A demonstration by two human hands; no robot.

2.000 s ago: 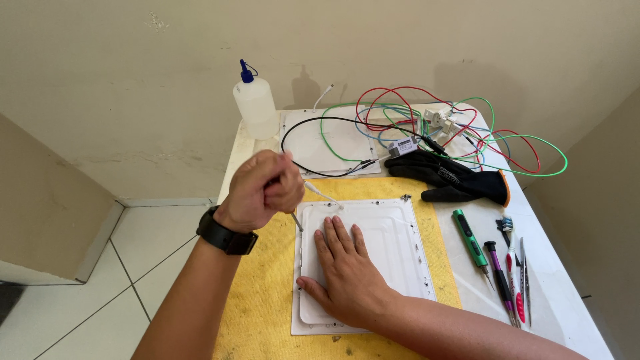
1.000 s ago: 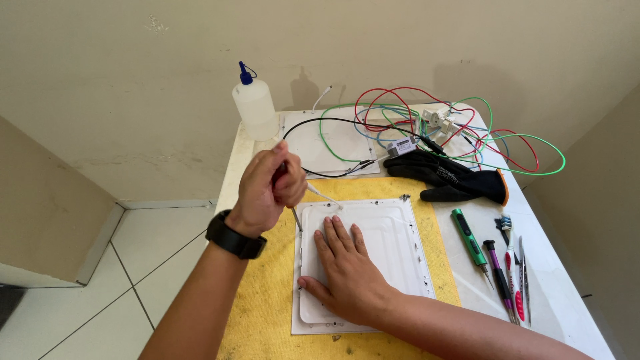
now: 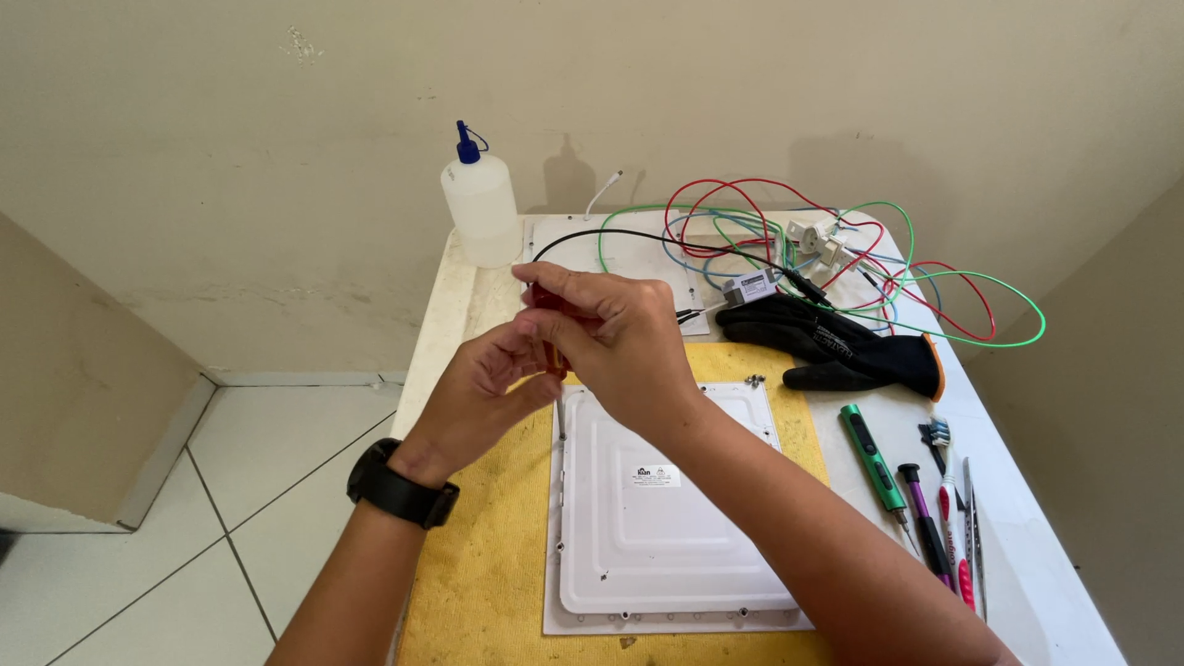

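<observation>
A screwdriver with a red-orange handle (image 3: 555, 359) stands nearly upright over a white square panel (image 3: 675, 546), its metal shaft reaching down to the panel's left edge. My left hand (image 3: 481, 398), with a black watch on the wrist, is around the lower part of the handle. My right hand (image 3: 615, 338) grips the handle from above and the right, hiding much of it. The panel has a raised back plate with a printed label and screws along its rim. Several small screws (image 3: 755, 380) lie at its upper right corner.
Under the panel lies a yellow cloth (image 3: 490, 564). To the right are a green electric screwdriver (image 3: 872, 458), a purple-and-black screwdriver (image 3: 925, 523), a toothbrush (image 3: 945, 481), tweezers (image 3: 969, 527) and a black glove (image 3: 832, 347). Behind stand a plastic bottle (image 3: 483, 208), tangled wires (image 3: 731, 185) and another white panel (image 3: 610, 242).
My right hand has left the panel's surface and joined my left hand at the screwdriver handle. My left hand has opened from a fist into a looser hold, and the panel's label now shows.
</observation>
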